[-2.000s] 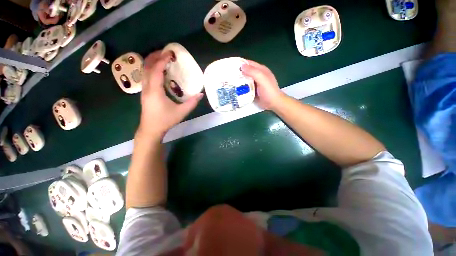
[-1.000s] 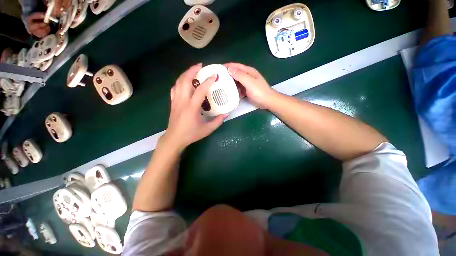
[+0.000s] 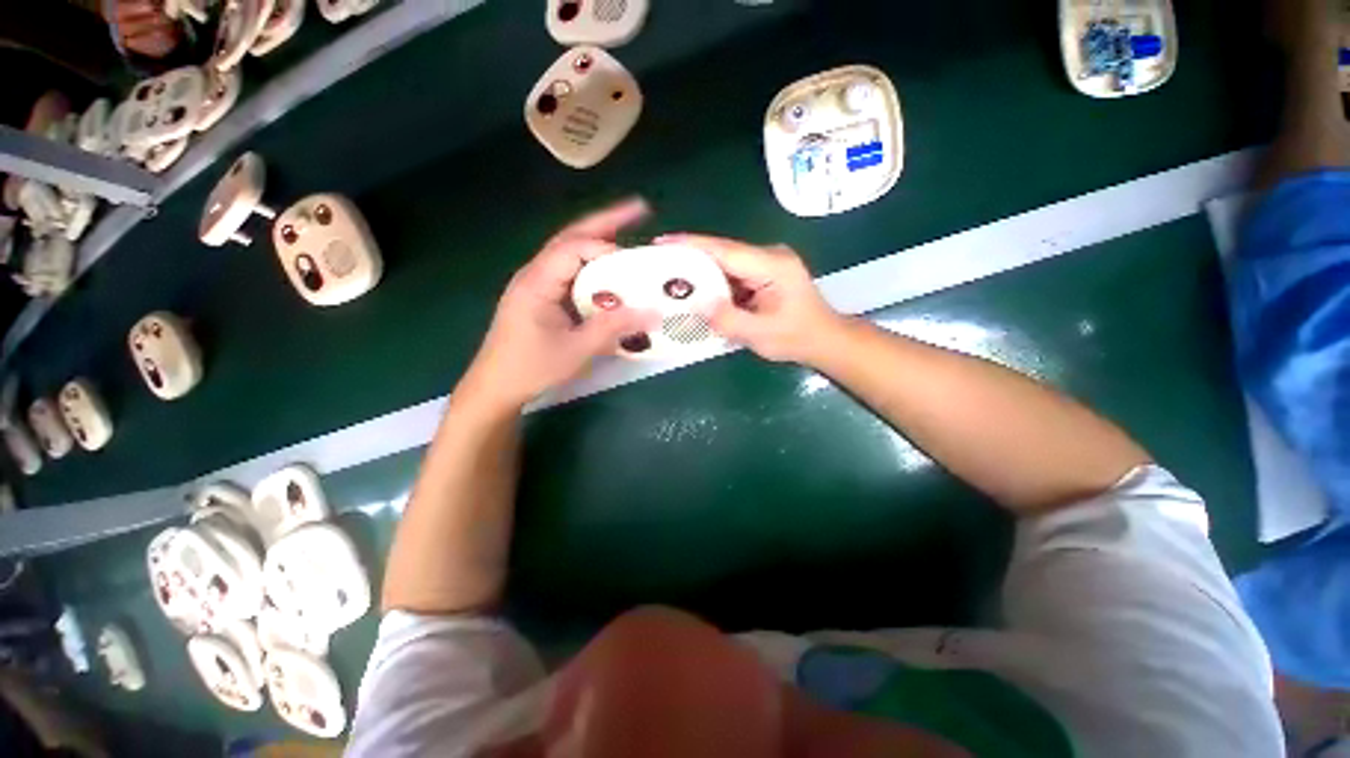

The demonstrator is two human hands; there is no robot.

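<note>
A cream-white unit point(image 3: 652, 284) is held over the pale metal strip, its face with dark round openings and a slotted grille showing. My left hand point(image 3: 551, 329) holds its left side, with one finger raised and blurred. My right hand point(image 3: 773, 301) grips its right side, thumb near the grille. The unit's underside is hidden. Back housings with blue parts inside lie open on the green belt, one point(image 3: 834, 145) just beyond my right hand and one point(image 3: 1118, 45) at the upper right.
Cream shells lie along the belt, one point(image 3: 583, 107) beyond my hands and one point(image 3: 327, 250) at left. A pile of shells point(image 3: 314, 581) lies at lower left, inside the pale strip point(image 3: 948, 264). A blue-clothed person point(image 3: 1300, 341) is at right. Another person's hand point(image 3: 144, 27) shows at upper left.
The separate cover and back housing from two seconds ago are now together in my hands. Since one second ago the unit has tilted and turned. The open housings on the belt have shifted left overall.
</note>
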